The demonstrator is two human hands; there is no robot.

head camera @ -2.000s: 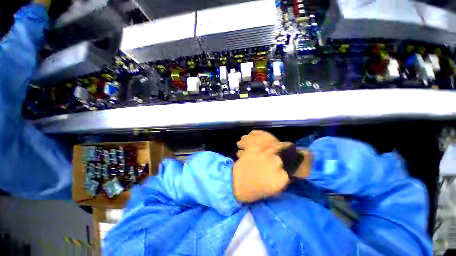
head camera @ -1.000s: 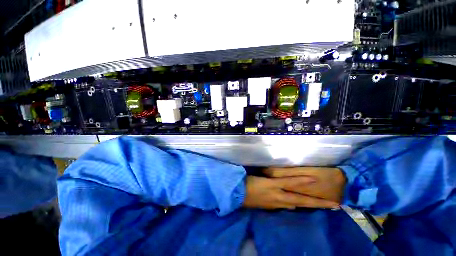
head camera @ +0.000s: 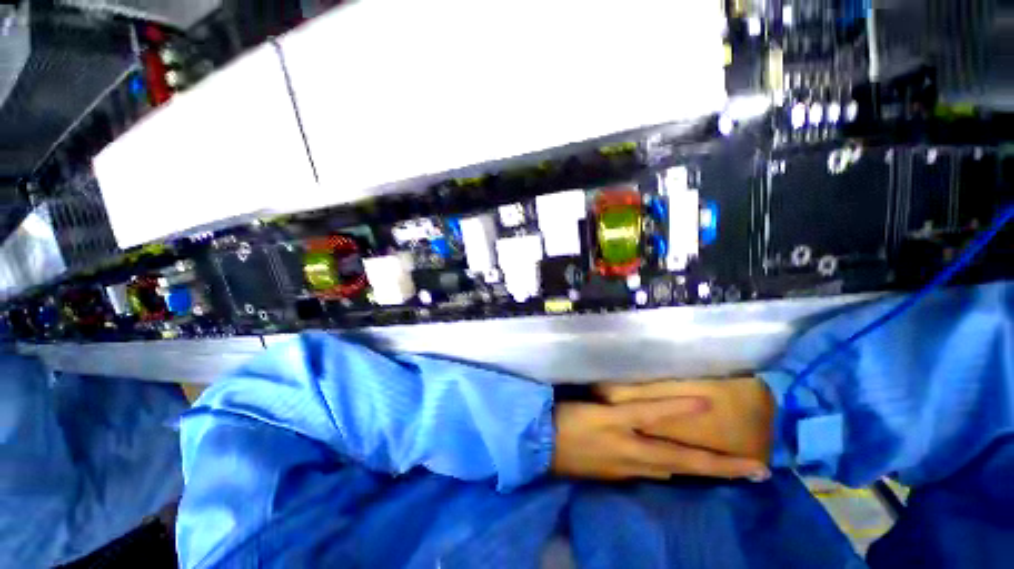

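My left hand (head camera: 623,440) lies across my right hand (head camera: 728,413) below the rail, with nothing visible in it. Its fingers are stretched out with a gap between them. My right hand is partly covered and its fingers are mostly hidden. In front is a long black circuit board (head camera: 828,211) with white block components (head camera: 562,222), a yellow-green and red-brown toroidal inductor (head camera: 618,231) and small blue parts. A large silver heatsink (head camera: 500,95) stands behind them. Neither hand touches the board.
A pale conveyor rail (head camera: 489,350) runs between the board and my hands. A blue cord (head camera: 923,291) crosses to the cuff at my right wrist. Another person's blue sleeve (head camera: 83,456) is at far left. More boards continue leftward.
Since the earliest frame, my hands have shifted from clasped at the wrist to lying flat over each other. The view has moved closer to the board and tilted. The blue cord has come into view.
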